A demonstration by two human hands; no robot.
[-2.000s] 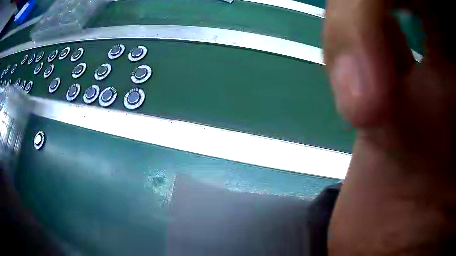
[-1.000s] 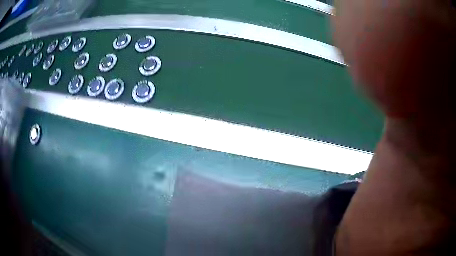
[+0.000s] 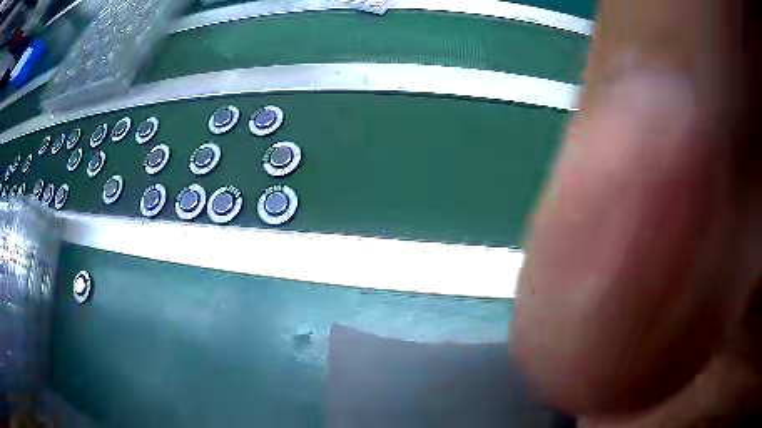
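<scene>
A large blurred hand [image 3: 627, 242] fills the right side, very close to the camera; it looks like my right hand, and whether it holds anything cannot be told. My left hand is not clearly seen. Round ringed components [image 3: 276, 204] stand in rows on the green belt at left. One component [image 3: 82, 286] sits apart on the near green surface. A grey sheet [image 3: 418, 376] lies on the near surface, partly hidden by the hand.
A clear shiny tray [image 3: 25, 284] is cut off by the left edge. A clear pocketed tray [image 3: 104, 50] lies beyond the belt's metal rail [image 3: 334, 77] at far left. A small blue object [image 3: 27, 63] is at the far left. Another metal rail [image 3: 292, 257] borders the near surface.
The view has shifted, so the belt and parts sit lower and further right. The hand at right covers more of the near rail and sheet. The component rows look unchanged.
</scene>
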